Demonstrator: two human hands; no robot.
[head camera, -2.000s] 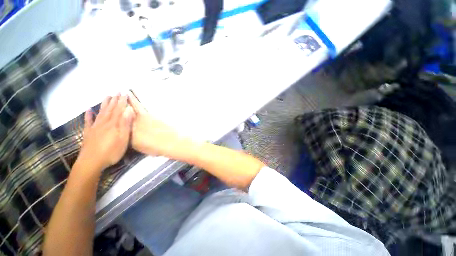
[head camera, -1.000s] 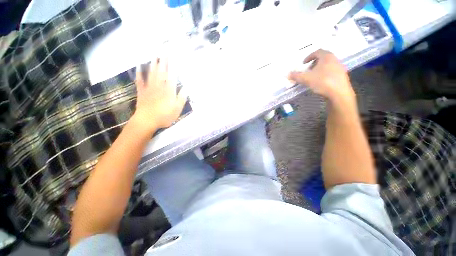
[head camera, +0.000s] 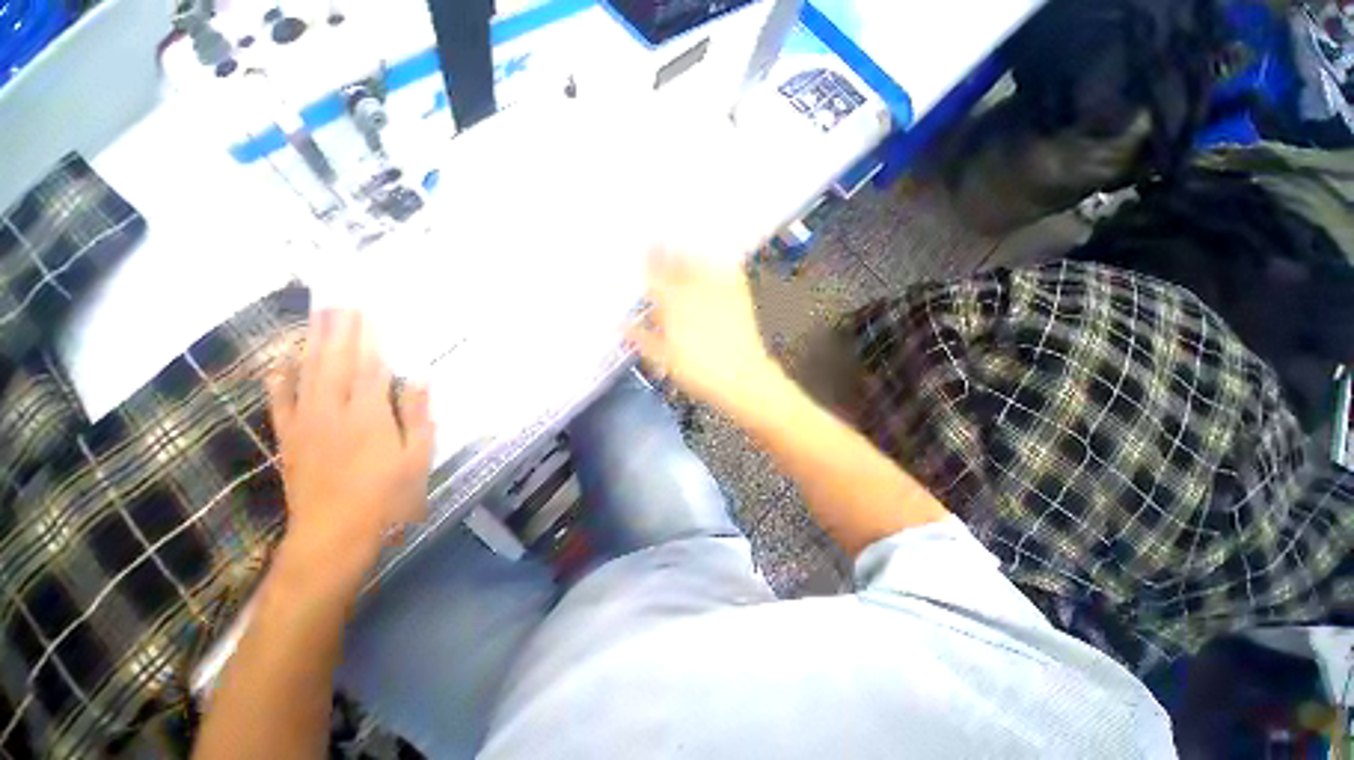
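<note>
The plaid garment (head camera: 164, 490) lies over the left part of the white table and hangs down at its front left. My left hand (head camera: 349, 431) lies flat on the garment's right end, palm down with fingers apart. My right hand (head camera: 698, 327) is over the table's front edge, to the right of the garment. It is blurred and overexposed, and whether it holds something cannot be told. The area between my hands is washed out white, so a card there cannot be made out.
The sewing machine's needle area (head camera: 379, 186) is behind the hands, with blue trim and a dark display panel (head camera: 676, 12). Another plaid pile (head camera: 1099, 431) is at the right, beside the table, over a speckled floor (head camera: 876, 238). My lap is below the table edge.
Since two seconds ago, my right hand has moved right, away from my left hand. It was farther right one second ago and is now closer again. My left hand stays on the garment. The view has shifted.
</note>
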